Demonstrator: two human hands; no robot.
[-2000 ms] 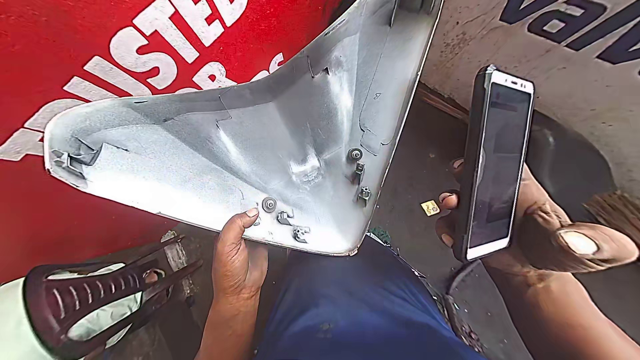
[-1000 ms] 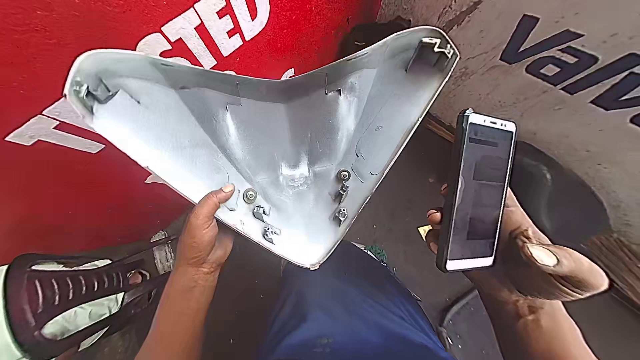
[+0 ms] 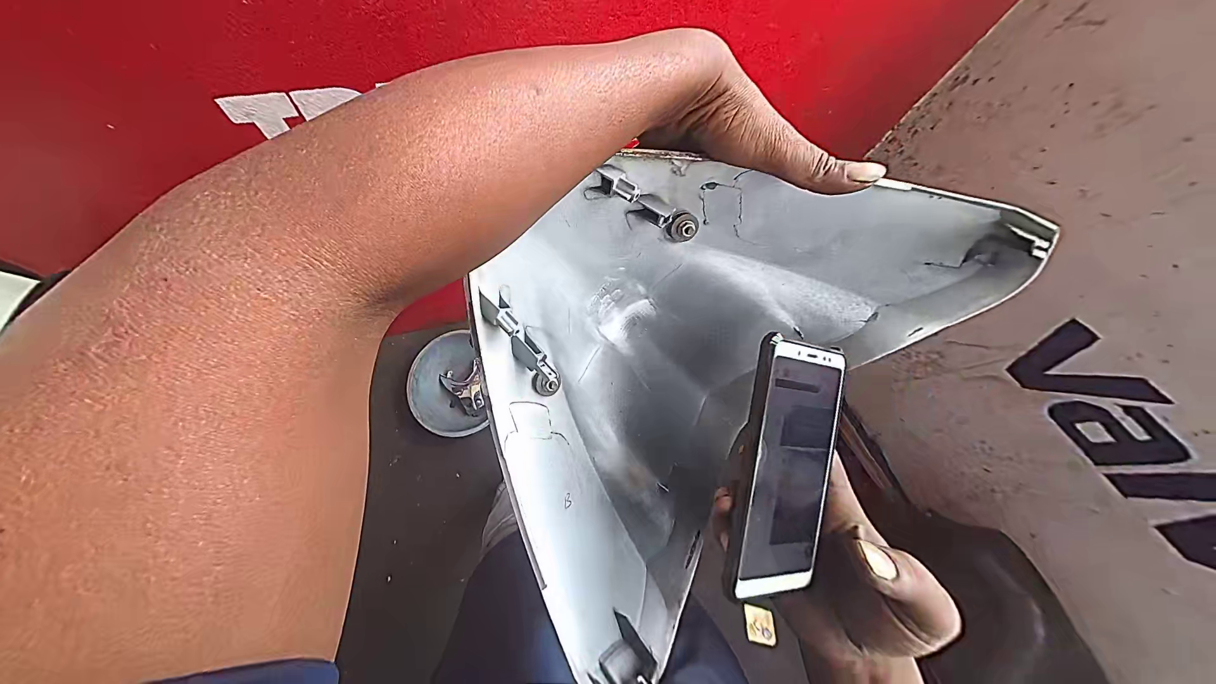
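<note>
My left hand (image 3: 760, 133) grips the upper edge of a white, V-shaped plastic panel (image 3: 608, 380), its thumb over the rim and its other fingers hidden behind. The panel's hollow inner side faces me, with clip brackets and two round rubber-like grommets (image 3: 682, 226) on it. One arm of the panel points right, the other down. A smartphone (image 3: 790, 465) in a dark case is held in my right hand (image 3: 855, 570), in front of the panel's lower right side. Its screen is lit but dim.
A round metal bowl (image 3: 427, 394) with a metal part in it sits on the dark floor behind the panel's left edge. Beyond stand a red painted wall (image 3: 532, 24) and a dirty pale wall (image 3: 1121, 190), both lettered. A small yellow piece (image 3: 760, 624) shows below the phone.
My left hand has gone from the panel's lower left edge to above it, and the panel has turned, its point now toward the upper left. My right hand still holds the phone.
</note>
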